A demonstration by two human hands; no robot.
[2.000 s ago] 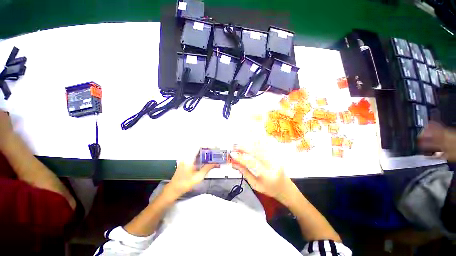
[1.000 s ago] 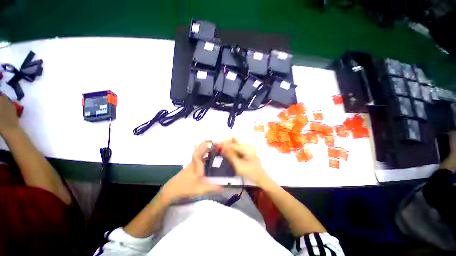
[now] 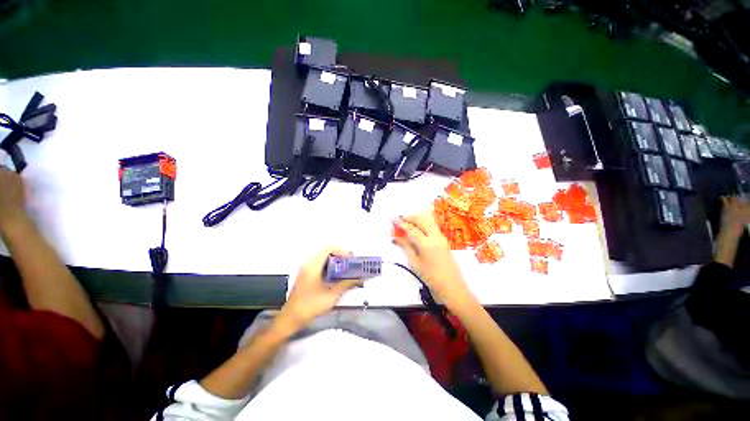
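My left hand [image 3: 317,288] holds a controller unit [image 3: 354,267] at the table's front edge, its greyish-purple end face with small slots turned up. My right hand [image 3: 429,255] is apart from the unit, to its right, with a small orange plastic piece [image 3: 400,230] at the fingertips. A thin black lead [image 3: 426,294] runs from the unit past my right hand and hangs over the edge. A scattered pile of orange pieces [image 3: 465,215] lies just right of my right hand.
Rows of black units [image 3: 362,136] with cords stand on a black mat [image 3: 282,111]. A fitted unit [image 3: 147,179] with orange corners sits at left. Beyond the pile are a black open box [image 3: 567,136] and a neighbour's unit tray [image 3: 658,238]. Neighbours' arms show on both sides.
The unit has turned from its stickered face to its slotted end face. My right hand has moved off it to the right, towards the orange pile. The whole view has shifted slightly.
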